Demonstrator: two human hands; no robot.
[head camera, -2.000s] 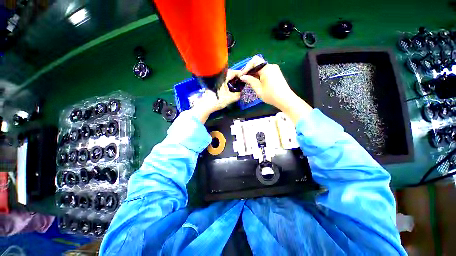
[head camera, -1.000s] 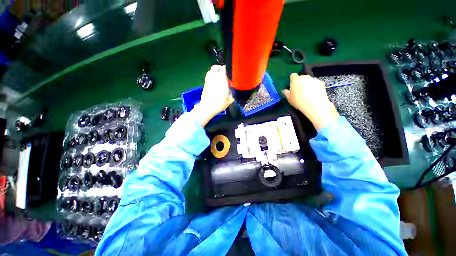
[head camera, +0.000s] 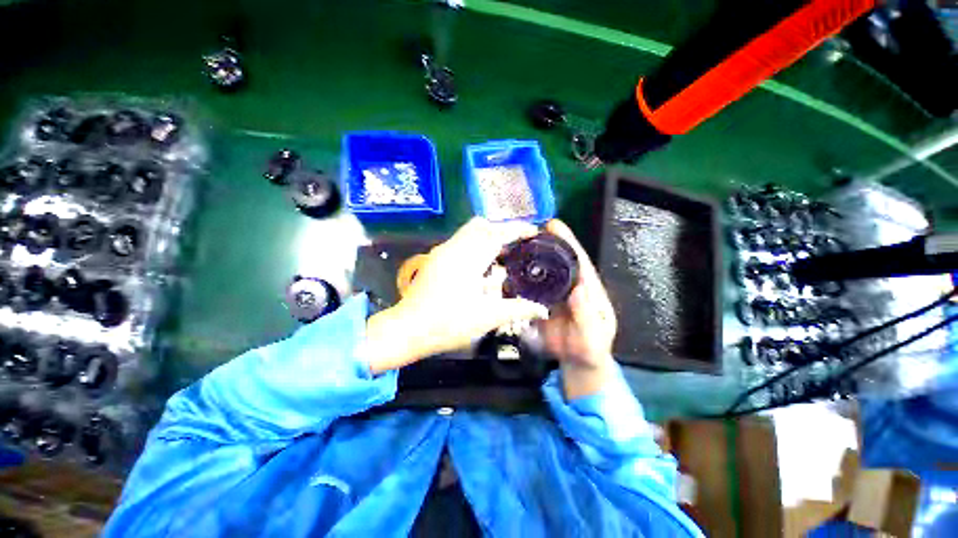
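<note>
A round black unit (head camera: 539, 270) is held between both hands above the fixture base, its round face towards me. My left hand (head camera: 452, 294) grips it from the left with thumb and fingers. My right hand (head camera: 584, 321) holds its right side, partly behind it. The black fixture base (head camera: 446, 387) lies below, and the hands hide most of the pale jig on it. A bit of the tan ring (head camera: 412, 273) shows beside my left hand. The electric screwdriver (head camera: 672, 100), orange-red and black, hangs at the upper right, its tip pointing down-left.
Two blue bins (head camera: 392, 206) with small parts stand behind the hands. A black foam tray (head camera: 716, 284) with tiny silver parts is at right. Blister trays (head camera: 173, 200) of black units lie at both sides. Loose units (head camera: 312, 298) sit left and behind. A black rod (head camera: 872, 263) crosses at right.
The hands have come back from the bins and together over the fixture, now holding a round black unit. The view has shifted, and the screwdriver now appears at the upper right.
</note>
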